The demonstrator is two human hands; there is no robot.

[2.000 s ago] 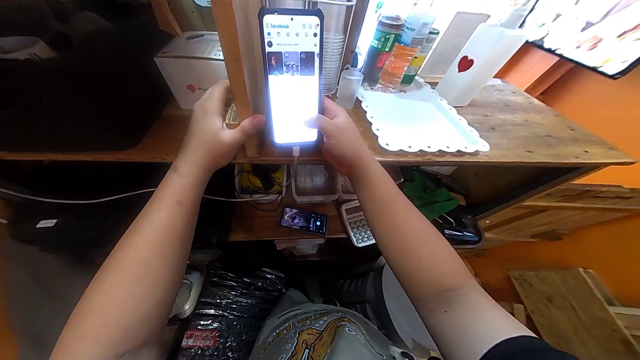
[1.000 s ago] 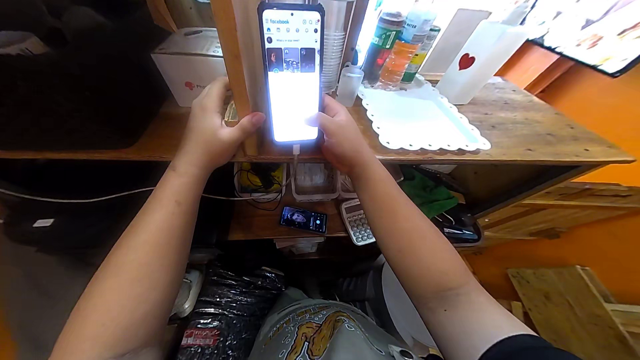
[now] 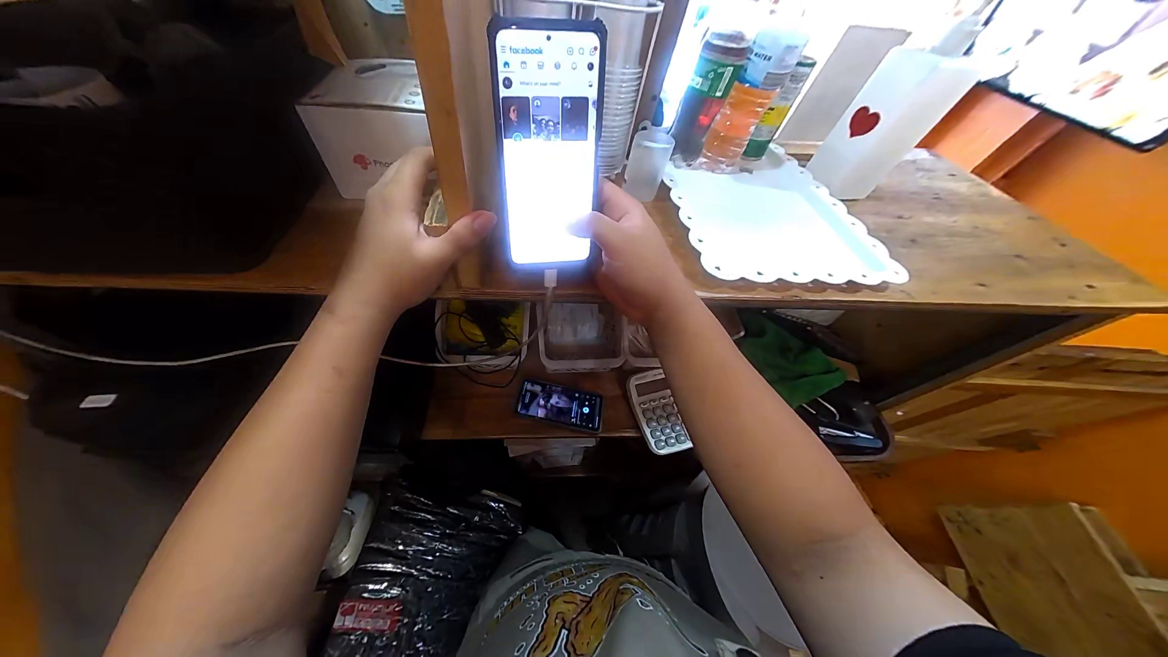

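A smartphone [image 3: 547,155] in a dark case stands upright with its screen lit, a white charging cable [image 3: 550,278] plugged into its lower end. My right hand [image 3: 634,251] grips the phone's lower right side, its thumb over the screen and its other fingers mostly hidden. On the other side, my left hand [image 3: 401,237] is at a wooden post [image 3: 443,119], thumb and fingers apart; its thumb tip is close to the phone's left edge, and whether it touches the phone cannot be seen. A second phone [image 3: 558,405] with a lit screen lies on the lower shelf beside a calculator [image 3: 661,412].
A white scalloped tray [image 3: 785,224], several plastic bottles [image 3: 730,119] and a white holder with a red heart [image 3: 890,128] stand on the wooden counter [image 3: 1022,237]. A white box [image 3: 360,137] is behind my left hand. Below are plastic baskets [image 3: 582,338] and a green cloth [image 3: 789,360].
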